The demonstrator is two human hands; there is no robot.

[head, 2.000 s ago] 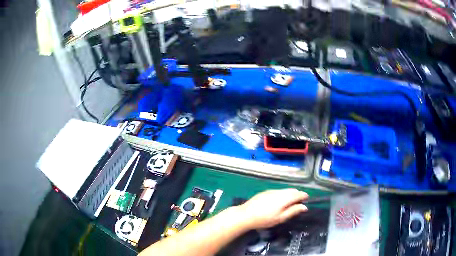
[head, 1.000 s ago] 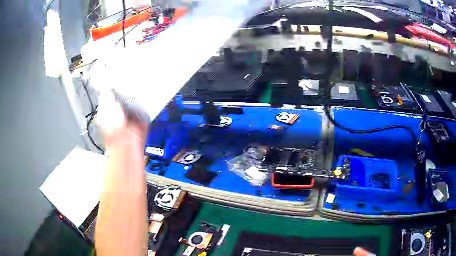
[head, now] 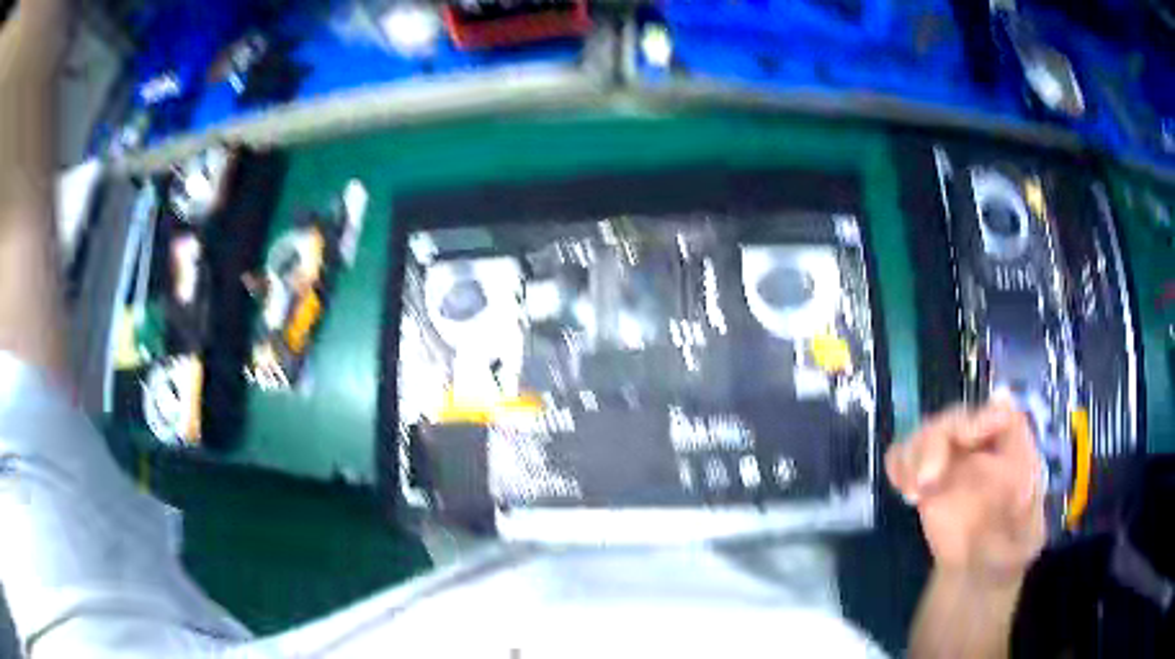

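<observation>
An opened laptop lies on a black foam mat in front of me, its inner parts bared. It has round silvery fans at its upper left and upper right, yellow pieces beside them and a pale strip along its near edge. My right hand is just right of the laptop, fingers curled in, with nothing visible in it; it is blurred. My left forearm runs up the left edge of the picture, and the left hand is cut off beyond it.
Loose fan modules lie left of the mat. A long case part with fans lies at far left. Another opened laptop stands close at right. Behind are a blue parts shelf with a grey rim and a red tray.
The view has tilted down to the bench. The pale panel my left hand had lifted is out of view. My left arm has moved to the left edge. My right hand has come fully into view.
</observation>
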